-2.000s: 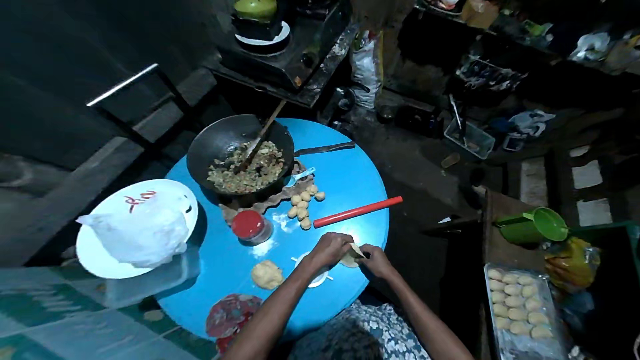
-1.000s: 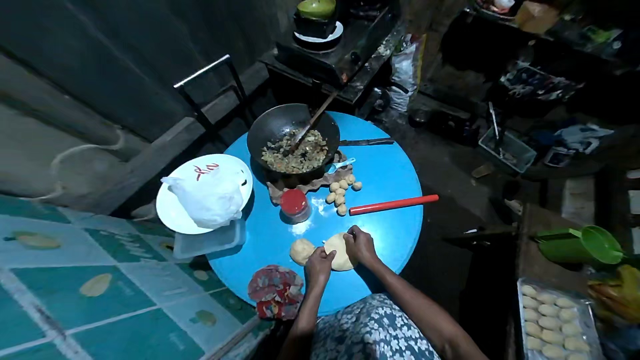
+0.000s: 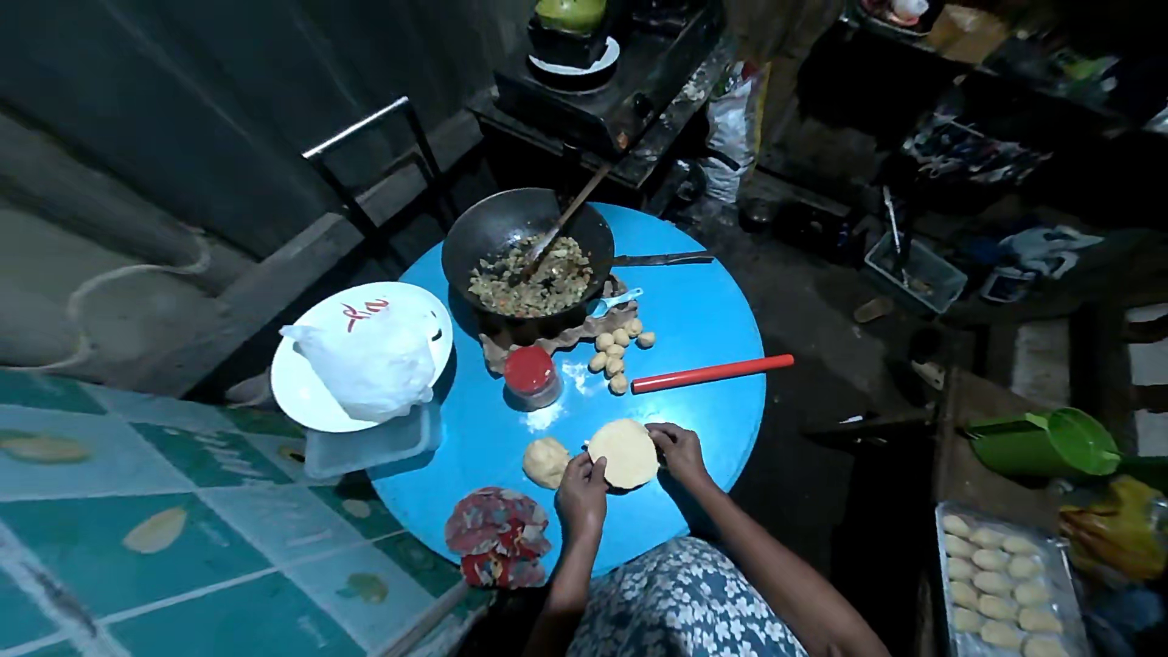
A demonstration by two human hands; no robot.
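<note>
A flat round of dough is held by its edges between my left hand and my right hand, over the near part of a round blue table. A lump of dough lies just left of it. Beyond are several small dough balls, a red rod and a jar with a red lid. A dark wok with a chopped filling and a wooden-handled spatula stands at the back on a cardboard piece.
At left, a white plate bears a white plastic bag above a clear container. A patterned red cloth lies at the near left edge. A knife lies right of the wok. A tray of shaped dough pieces stands at lower right.
The dough round now shows its full flat face between my hands; two seconds ago it was folded or tilted. My hands have moved apart along its edges. The view has shifted.
</note>
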